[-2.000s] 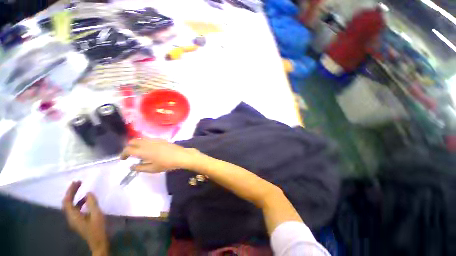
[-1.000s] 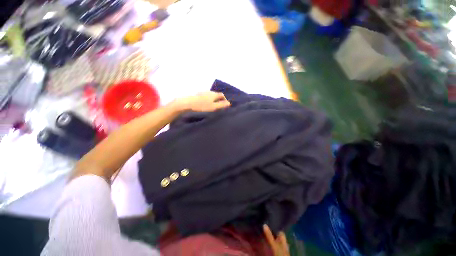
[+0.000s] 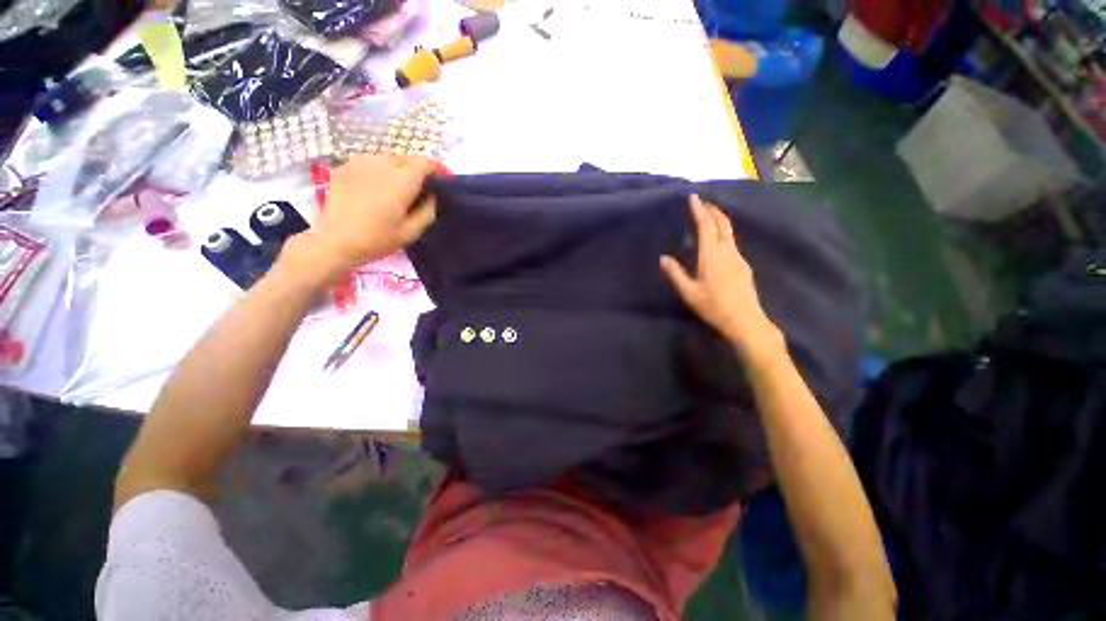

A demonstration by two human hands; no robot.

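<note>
A dark garment (image 3: 582,400) lies over my lap and the table's near edge. Three buttons (image 3: 488,335) with gold rims and pale centres sit in a row on its left part. My left hand (image 3: 370,212) grips the garment's upper left corner between thumb and fingers. My right hand (image 3: 718,269) lies on the cloth at the upper right with thumb and fingers apart; whether it pinches any cloth I cannot tell. Thread snips (image 3: 352,341) lie on the white table left of the garment. No needle or thread can be made out.
Black thread cones (image 3: 252,246) stand left of my left hand. Button sheets (image 3: 285,141), yellow spools (image 3: 418,68) and clear plastic bags (image 3: 140,152) lie farther back on the table. A dark garment pile (image 3: 982,473) is at the right. A whitish bin (image 3: 980,152) stands on the green floor.
My left hand has moved left to the garment's corner, and my right hand has come up from the lower edge onto the cloth. The upper cloth is spread wider. The red dish is no longer visible.
</note>
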